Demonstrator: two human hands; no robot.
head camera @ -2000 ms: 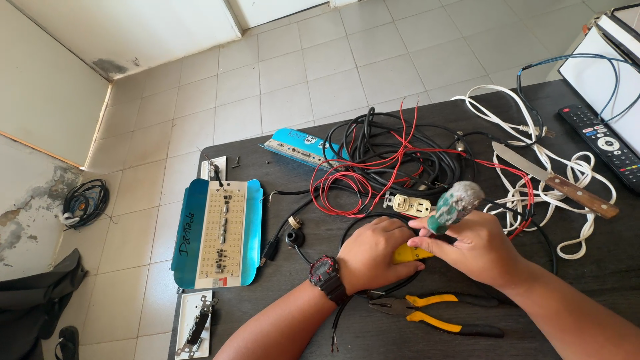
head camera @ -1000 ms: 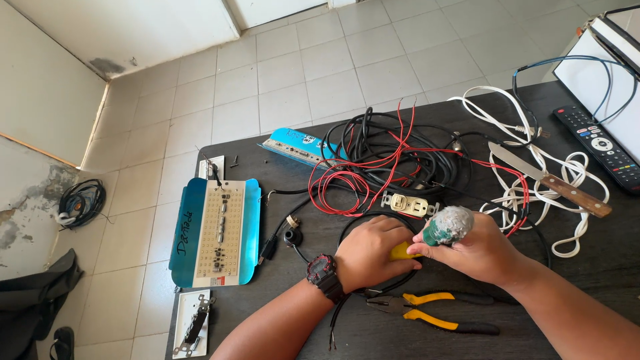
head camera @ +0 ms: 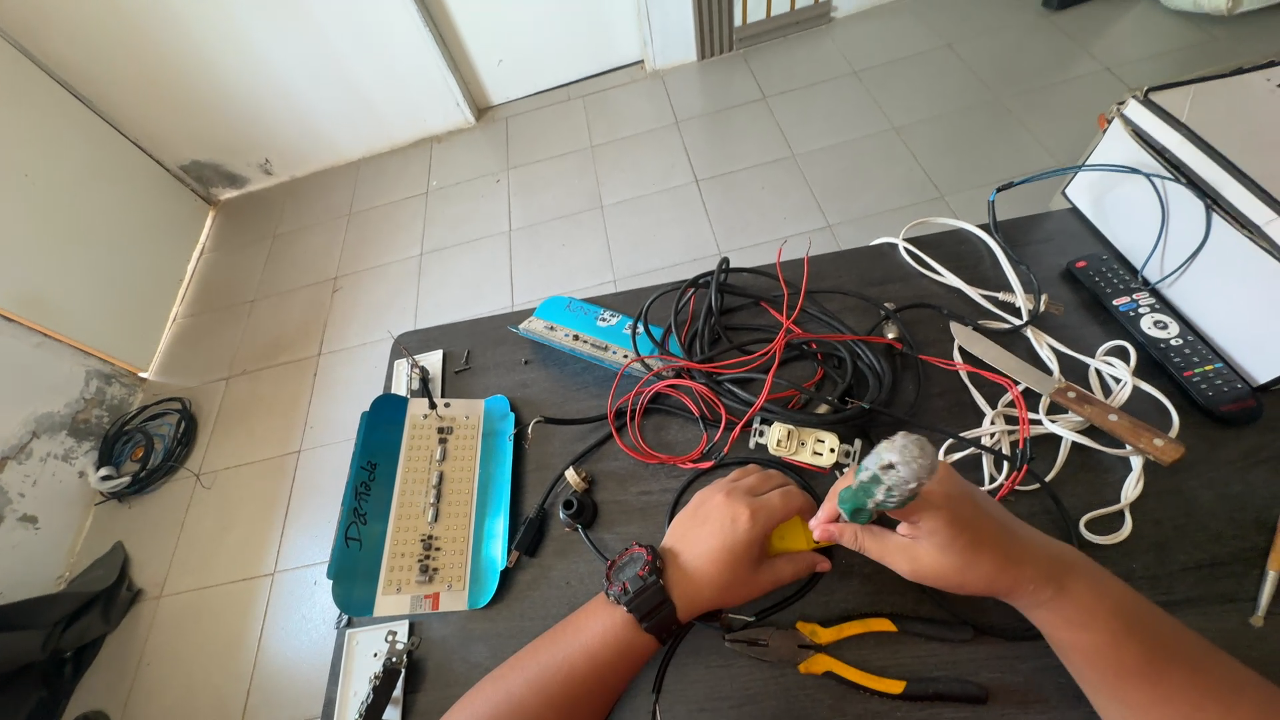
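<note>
My left hand [head camera: 735,540] grips a yellow object [head camera: 793,535], mostly covered by the fingers, low over the dark table. My right hand [head camera: 925,520] is closed around a green tool handle [head camera: 858,503] with a worn grey-white end [head camera: 900,465]; its lower part is hidden, and my fingertips meet the yellow piece. Just beyond the hands lies a cream switch-and-outlet unit [head camera: 803,445]. A black cable [head camera: 690,490] curves around my left hand. Nearer me rest combination pliers [head camera: 850,655] with yellow and black handles, jaws pointing left.
Black cables [head camera: 740,330] and red wires [head camera: 665,400] tangle at the middle back. To the right are a wood-handled knife [head camera: 1110,415], white cord [head camera: 1130,500] and a remote control [head camera: 1160,335]. An LED board on a blue plate [head camera: 435,510] lies left, near a white wall plate [head camera: 360,665].
</note>
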